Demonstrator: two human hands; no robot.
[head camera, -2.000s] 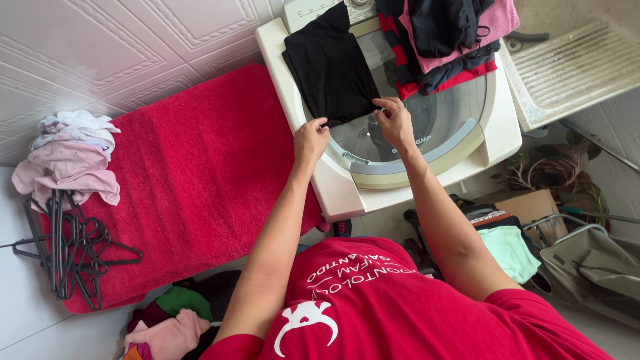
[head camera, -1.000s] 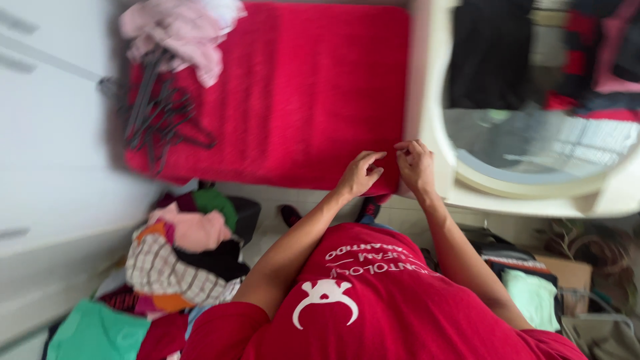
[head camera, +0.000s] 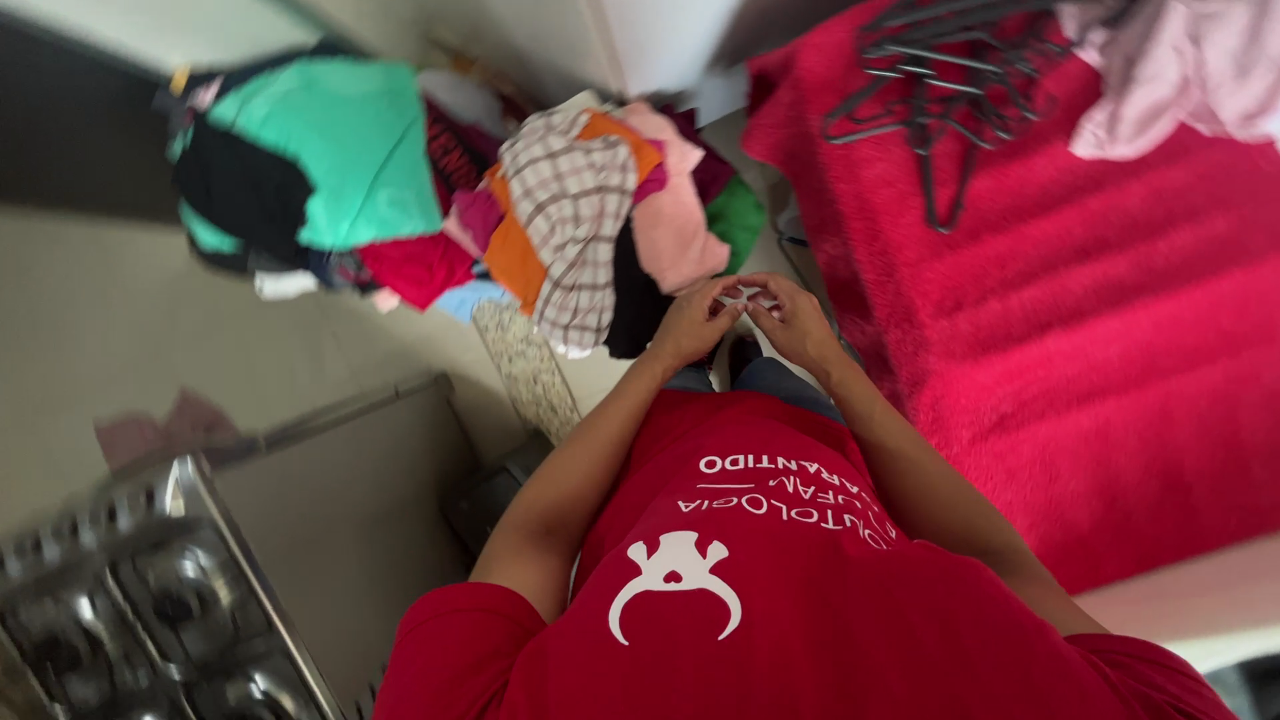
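Note:
My left hand (head camera: 697, 322) and my right hand (head camera: 793, 322) meet in front of my waist, fingers curled and fingertips close together. A small pale shape shows between them; whether it is held or is the floor behind, I cannot tell. Just beyond my left hand are a salmon-pink cloth (head camera: 668, 205), a black cloth (head camera: 636, 300) and a checked cloth (head camera: 575, 215) in a heap of clothes. To the right of my right hand lies a red plush cover (head camera: 1080, 370). Black clothes hangers (head camera: 925, 90) and pink garments (head camera: 1180, 85) rest on it.
A green cloth (head camera: 365, 140) and other clothes form the heap's left part. A speckled stone edge (head camera: 525, 365) stands below the heap. At lower left is a gas stove (head camera: 150, 600) with its side panel (head camera: 355, 540). A pale red cloth (head camera: 165, 430) lies behind it.
Two seconds ago both hands were at a black garment on the washing machine lid; they have let it go and come together near my waist. The view has swung left to the clothes heap and stove.

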